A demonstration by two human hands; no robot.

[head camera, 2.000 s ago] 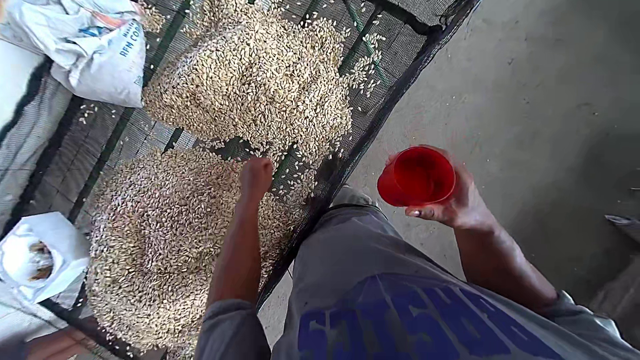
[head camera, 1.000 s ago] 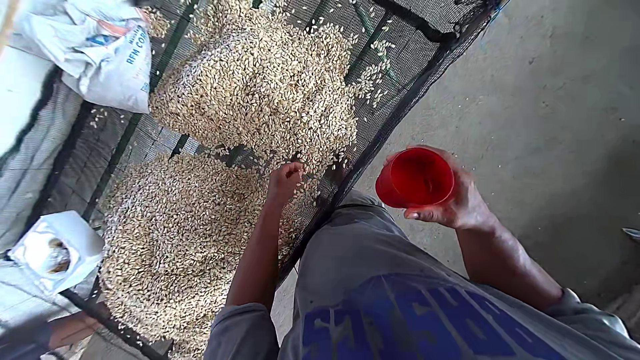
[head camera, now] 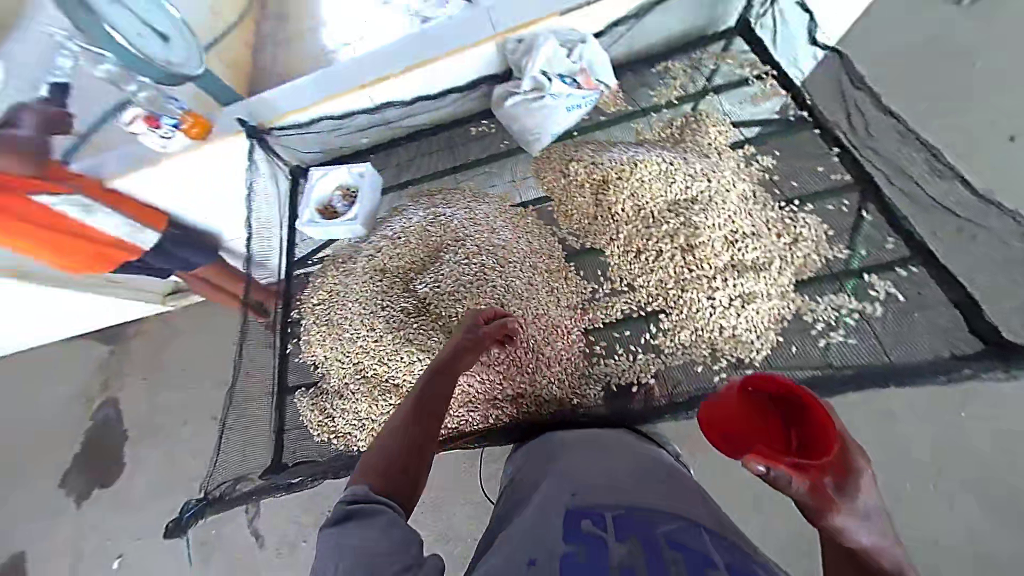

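Two heaps of pale seeds or beans lie on a dark mesh drying rack, one left (head camera: 400, 272) and one right (head camera: 688, 232). Over the near right part of the left heap is my left hand (head camera: 484, 332), its fingers curled; whether anything is between them cannot be seen. My right hand (head camera: 832, 480) grips a red plastic cup (head camera: 768, 420) beyond the rack's near edge, its mouth tilted up toward me. The cup's inside looks red, with no contents visible.
A white container (head camera: 364, 200) holding small brown things sits at the rack's left end. A printed white sack (head camera: 552, 92) lies at the far side. At left stands a person in an orange garment (head camera: 72, 220). The mesh has a raised dark border (head camera: 920, 368).
The view has turned and widened strongly, bringing the person in orange into sight. My left hand has moved from the gap between the heaps to over the left heap. The red cup remains in my right hand.
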